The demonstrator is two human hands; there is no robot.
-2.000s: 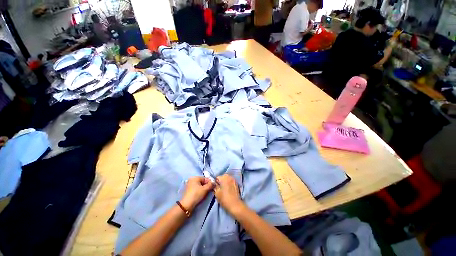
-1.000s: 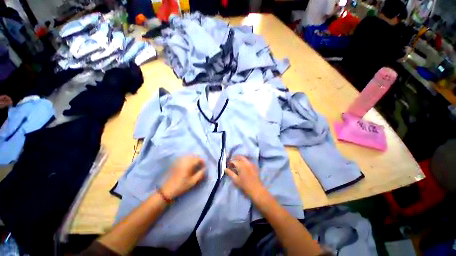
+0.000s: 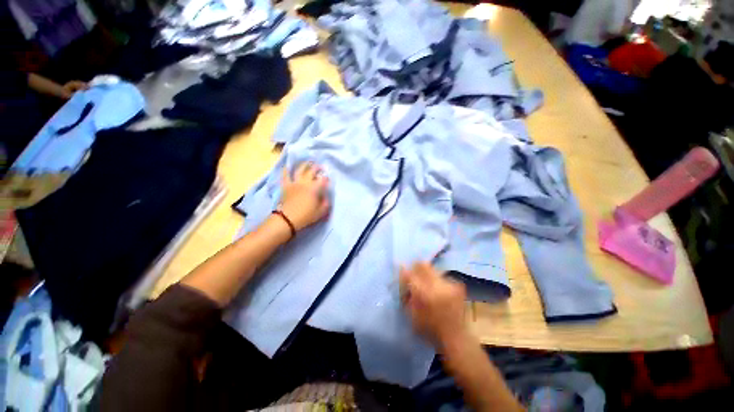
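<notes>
A light grey-blue uniform jacket (image 3: pixel 354 217) with dark piping lies front up on the pale table (image 3: pixel 579 121). Its collar points away from me and its lower edge hangs at the near table edge. The dark-edged front placket runs down the middle, with a small gap partway. My left hand (image 3: pixel 304 195) lies on the jacket's left chest area, fingers slightly apart. My right hand (image 3: pixel 433 299) is blurred over the lower right part of the jacket; its fingers look bent, and whether it holds cloth or a tool cannot be told.
A jacket pile (image 3: pixel 402 48) lies at the far side. Another jacket's sleeve (image 3: pixel 567 269) lies at right. Navy garments (image 3: pixel 121 201) and a light-blue shirt (image 3: pixel 101 117) are at left, with another person's hand (image 3: pixel 72 87). A pink bottle-shaped object (image 3: pixel 668 185) stands at the right edge on a pink block (image 3: pixel 640 248).
My hands have left the placket and moved apart, the left up onto the chest, the right down to the lower right. The jacket front lies flatter. The view has shifted.
</notes>
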